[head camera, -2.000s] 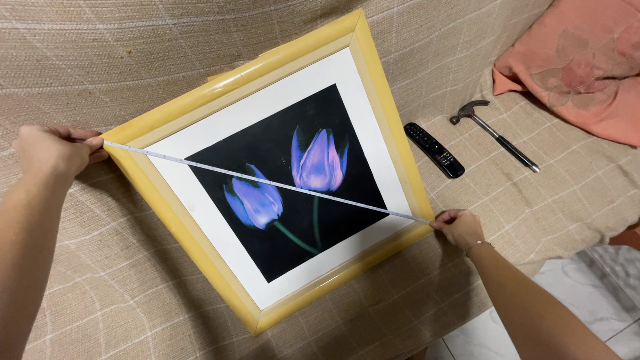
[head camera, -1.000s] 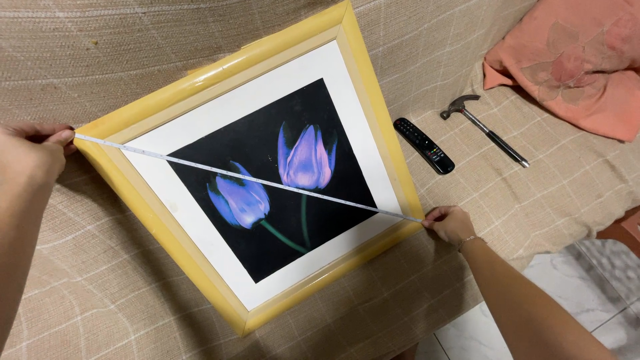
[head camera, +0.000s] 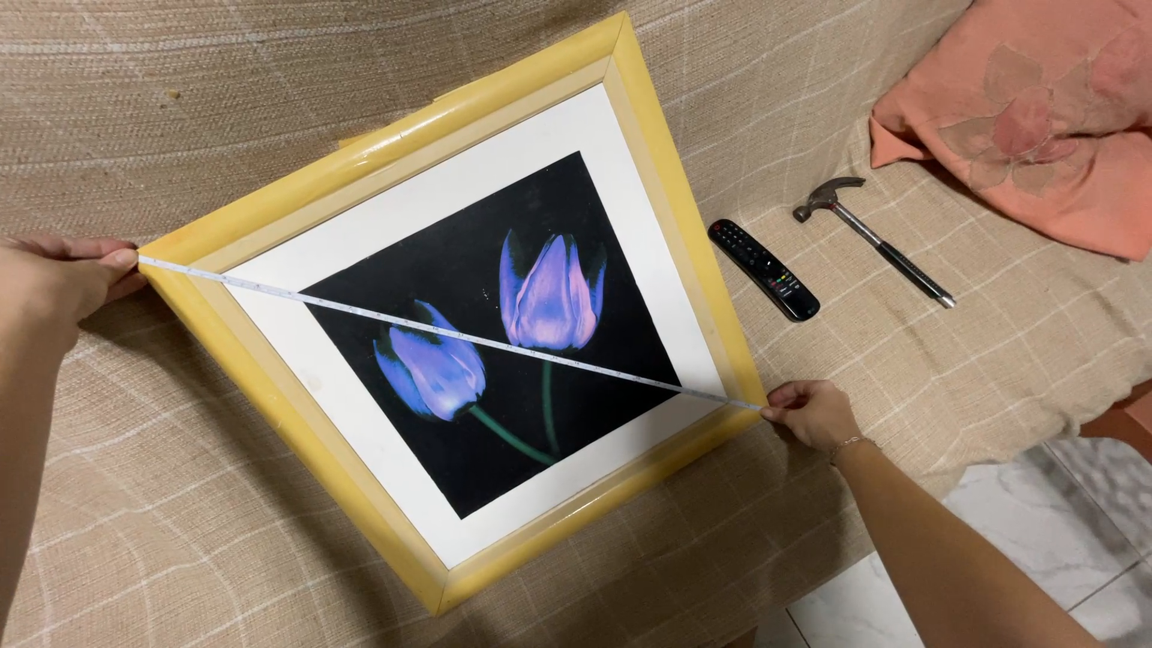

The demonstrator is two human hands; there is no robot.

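A yellow picture frame [head camera: 670, 180] with a white mat and a print of two purple tulips stands tilted on the cloth-covered sofa. Stretched diagonally over its front, corner to corner, is a white measuring tape [head camera: 486, 342] with small markings. My left hand [head camera: 54, 279] pinches one end of the tape at the frame's upper left corner. At the lower right corner, my right hand [head camera: 814, 414] holds the other end between thumb and fingers. A chain bracelet circles the right wrist.
Right of the frame, a black remote control [head camera: 765, 270] and a claw hammer [head camera: 877, 241] lie on the sofa's beige checked cover [head camera: 1017, 333]. A coral cushion [head camera: 1035, 126] with a flower pattern rests at the upper right. Pale marble-like floor tiles [head camera: 1017, 513] show at the lower right.
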